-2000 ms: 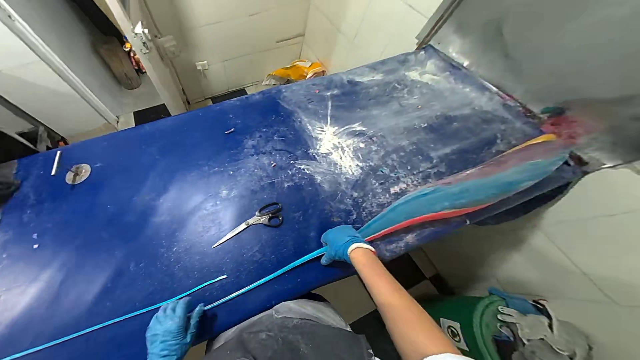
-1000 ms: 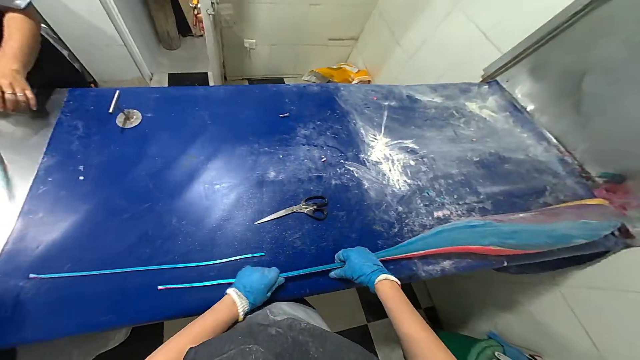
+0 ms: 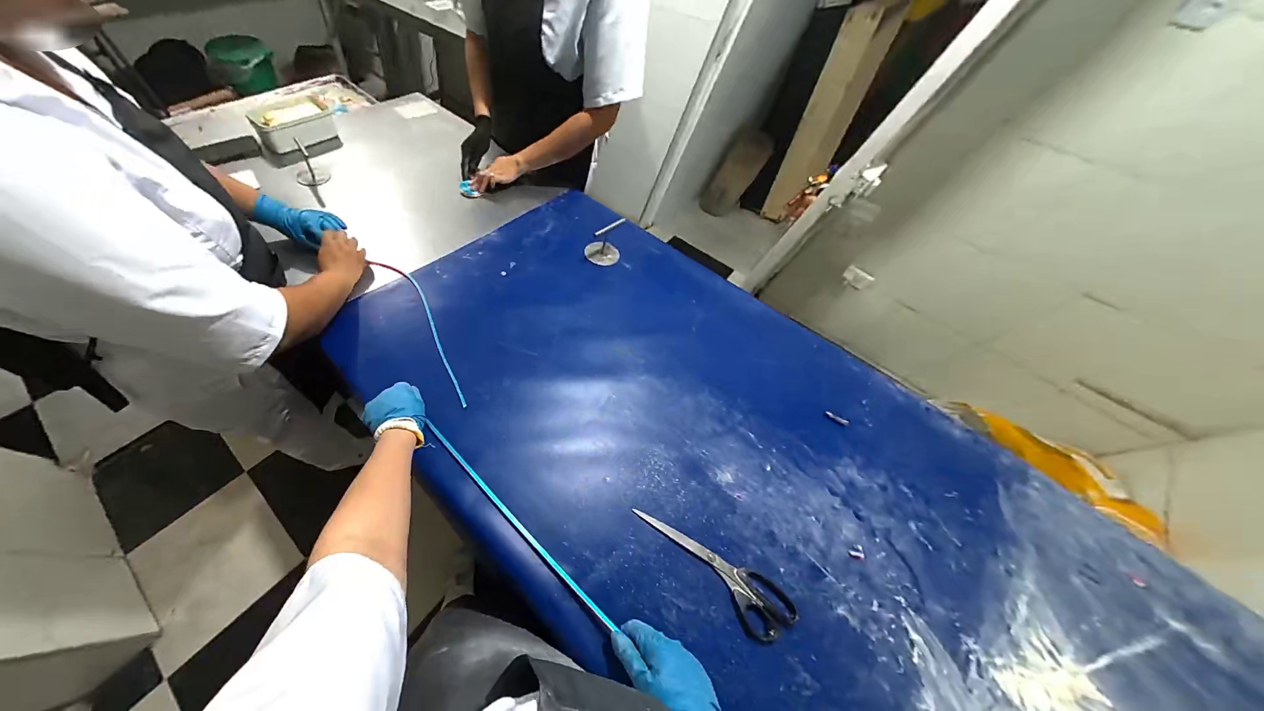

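A thin, glossy blue strand [image 3: 518,526] runs taut along the near edge of the blue-covered table. My left hand [image 3: 395,407], in a blue glove with a white cuff, is closed on its far end. At the bottom, my gloved right hand [image 3: 667,667] pinches the strand between thumb and fingers. Scissors [image 3: 726,573] with black handles lie to the right of the strand. Another blue strand [image 3: 434,331], reddish at its far end, reaches from a co-worker's hands onto the table corner.
Two people stand at a steel table [image 3: 395,188] at the upper left. A metal disc with a handle [image 3: 601,254] sits near the blue table's far edge, a similar one [image 3: 312,176] on the steel. White powder [image 3: 1047,676] marks the lower right.
The view has swung left. My left hand has moved away from my right, with the strand stretched between them. The separate strand's far end now lies at a co-worker's hands.
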